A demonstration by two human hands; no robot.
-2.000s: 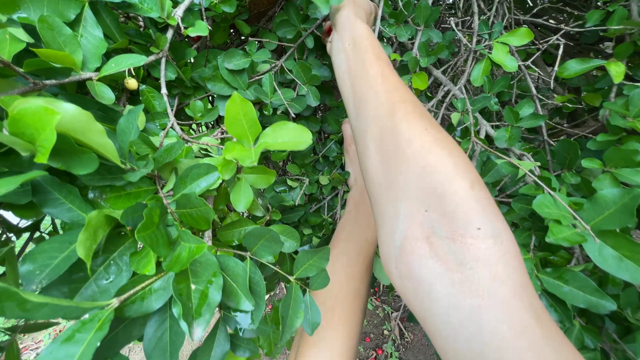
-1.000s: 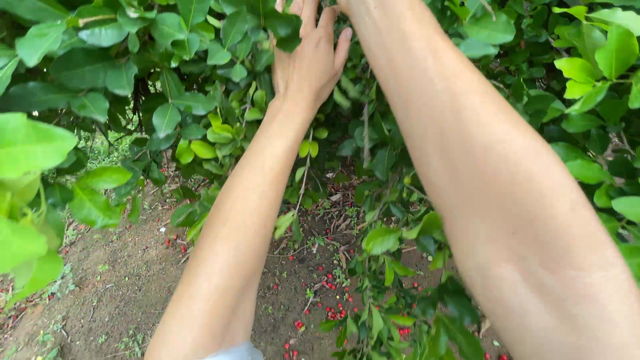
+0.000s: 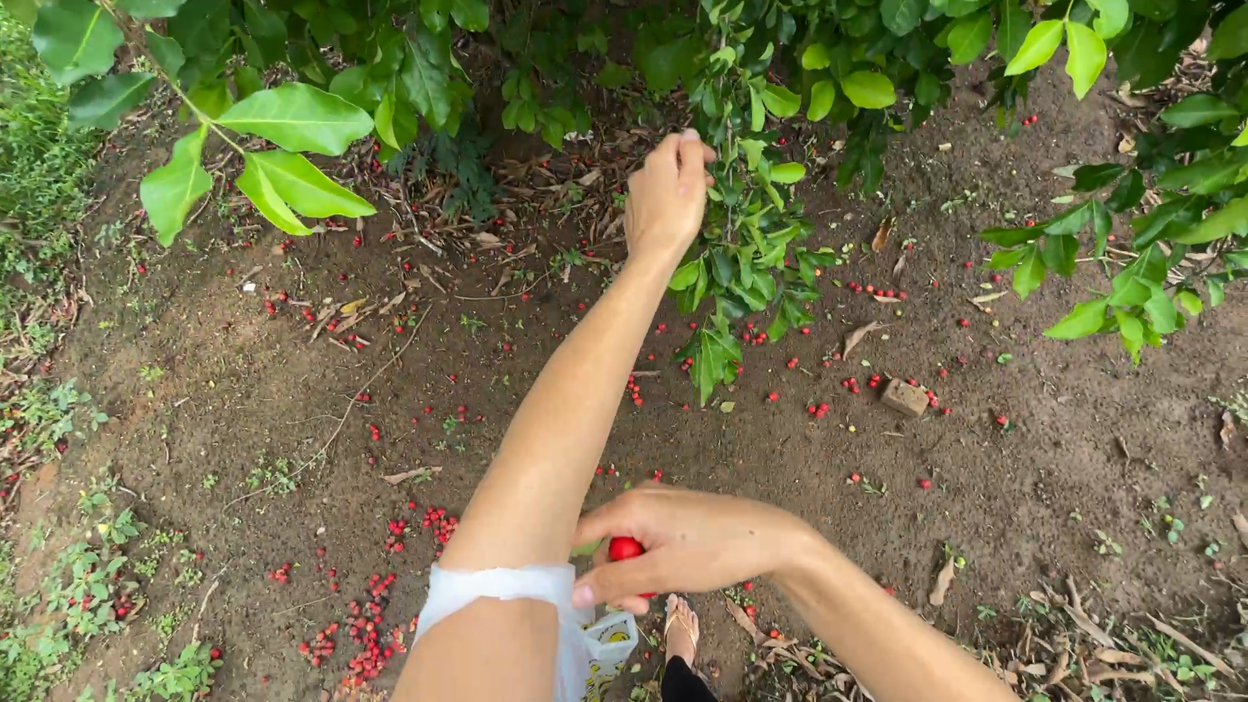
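Note:
My left hand (image 3: 669, 195) is at the upper middle, its fingers curled against a hanging leafy branch (image 3: 746, 224); whether they grip a stem is hard to tell. The handles of a white plastic bag (image 3: 499, 583) loop around my left forearm, and its printed lower part (image 3: 609, 648) hangs below. My right hand (image 3: 673, 546) holds a red cherry-like fruit (image 3: 625, 549) between curled fingers, beside my left forearm and above the bag. A bit more red shows under the right fingers.
Leafy branches (image 3: 302, 122) hang across the top, with more at the right (image 3: 1131, 234). Fallen red fruits (image 3: 366, 624) are scattered over brown soil. A small brick piece (image 3: 905, 398) lies at right. My sandalled foot (image 3: 682, 629) shows at the bottom, near dry leaves.
The view has tipped down to the ground. My right hand has come back from the foliage to beside my left forearm, with a red fruit now visible in it. My left hand is still at the branches.

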